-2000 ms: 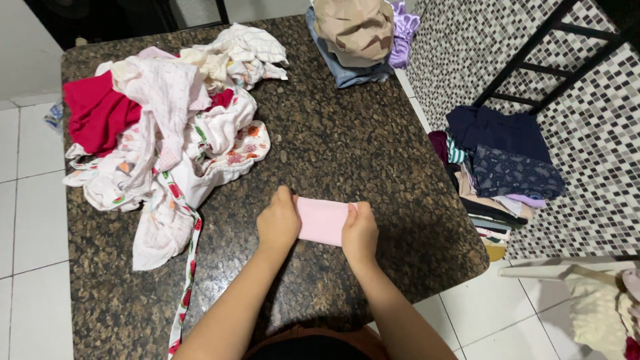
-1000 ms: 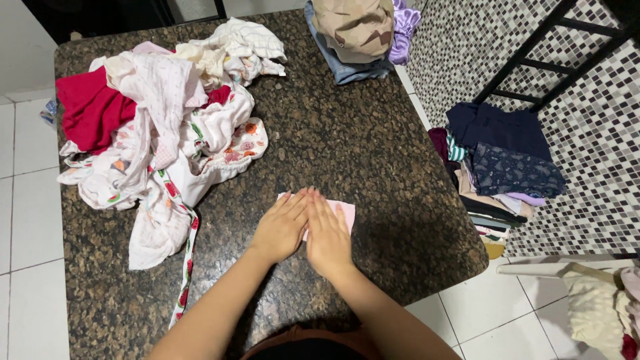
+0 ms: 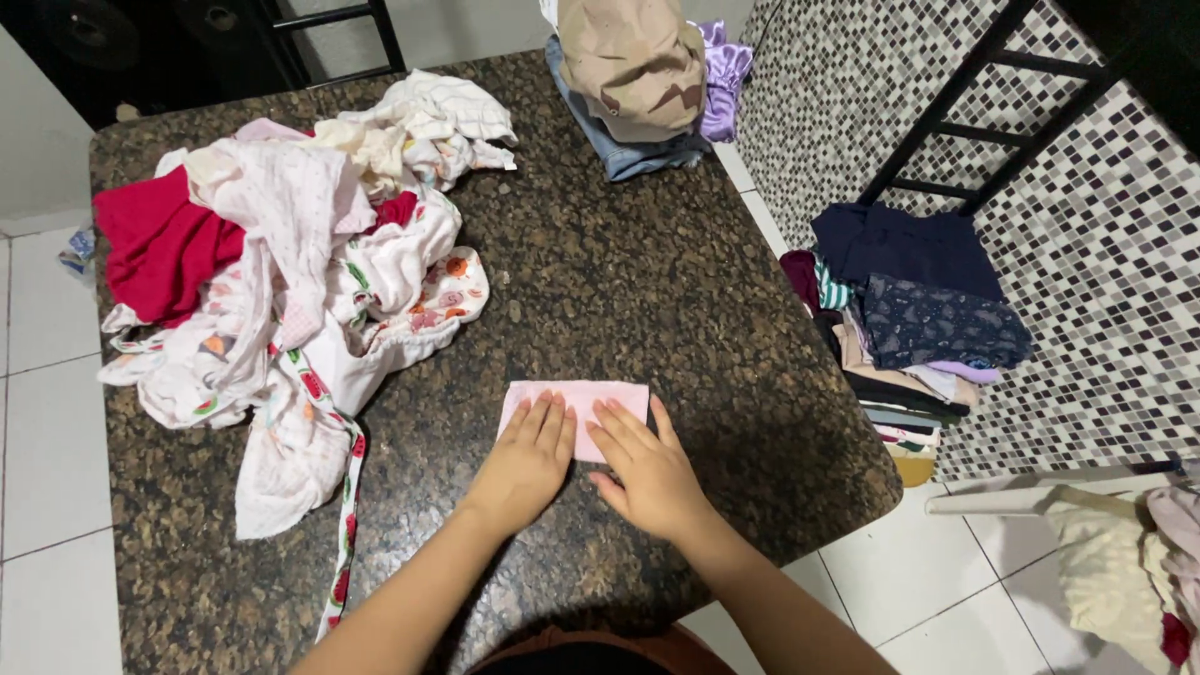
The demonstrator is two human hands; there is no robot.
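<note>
A small pink folded cloth [image 3: 581, 392] lies flat on the dark granite tabletop [image 3: 600, 272]. My left hand [image 3: 527, 459] rests palm down on its left part, fingers extended. On its right part lie the fingers of my right hand [image 3: 647, 464], spread a little, with the thumb off the cloth's lower edge. Neither hand grips anything. To the left is a loose heap of white printed baby clothes [image 3: 300, 216] with a red cloth [image 3: 164, 246] on it. A watermelon-print strap [image 3: 349, 525] trails from the heap toward the near edge.
Camouflage fabric [image 3: 633, 70], folded jeans [image 3: 623, 159] and purple satin [image 3: 724, 80] sit at the far edge. Right of the table, a stack of folded clothes [image 3: 905, 394] stands by a black metal ladder-like frame [image 3: 956, 131]. More clothes [image 3: 1106, 562] hang over a white rail at the lower right.
Two seconds ago both hands held the pink cloth by its ends. They then came together flat on it, and now they lie apart, with more of the cloth showing.
</note>
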